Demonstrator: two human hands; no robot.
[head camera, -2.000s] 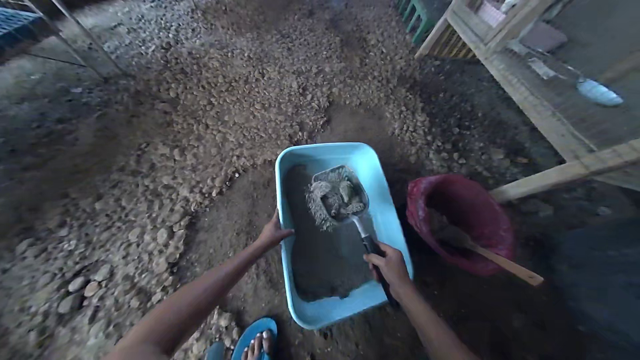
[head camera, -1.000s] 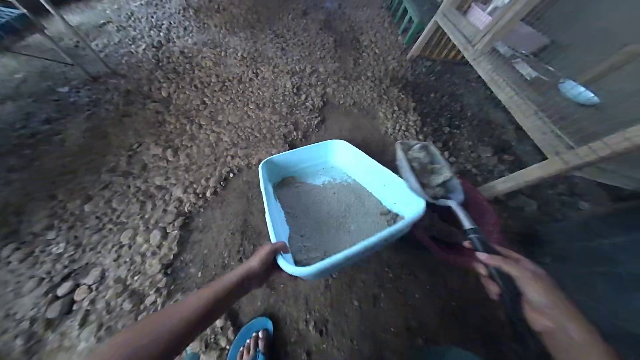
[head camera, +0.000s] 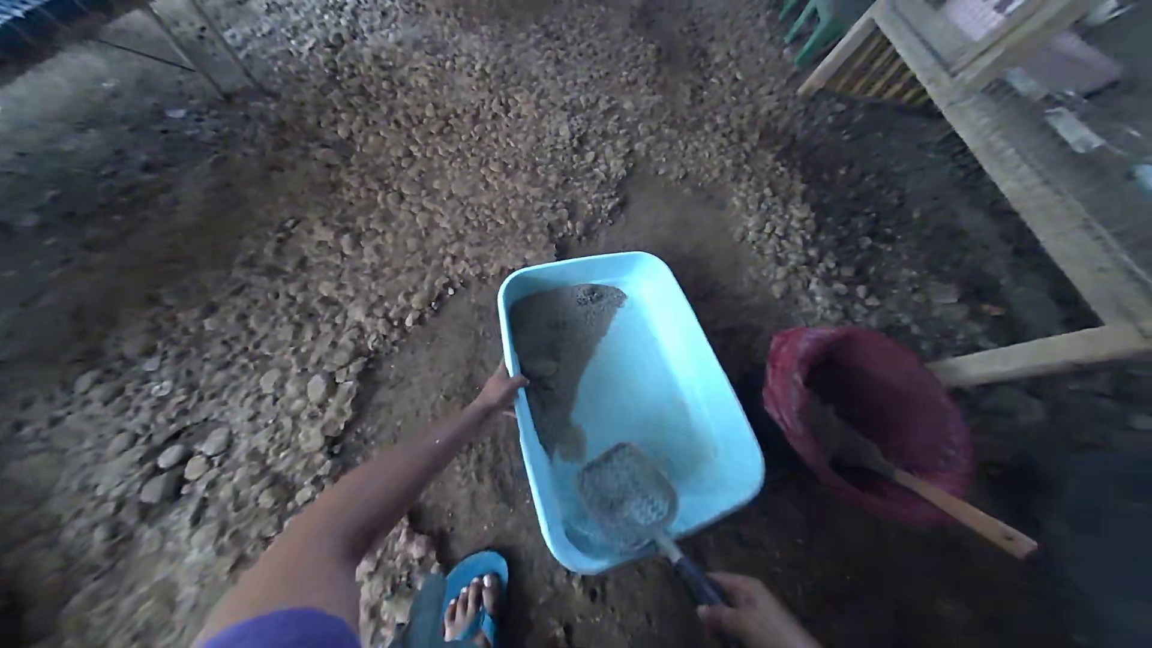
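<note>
My left hand grips the left rim of a light blue plastic tub. Grey sand-like litter lies heaped along the tub's left side, and the floor of its right side shows bare. My right hand holds the dark handle of a slotted litter scoop, whose head is inside the tub at the near end. To the right of the tub stands a round bin lined with a dark red plastic bag, with a wooden-handled tool resting in it.
Pebbly ground spreads ahead and to the left. A wooden frame with mesh stands at the right, its lower beam close to the bin. A green plastic chair leg shows at the top. My foot in a blue flip-flop is below the tub.
The scoop held clumps over the red-lined bin a second ago; my right hand has brought it back into the tub. The litter that was spread across the tub is now along its left side.
</note>
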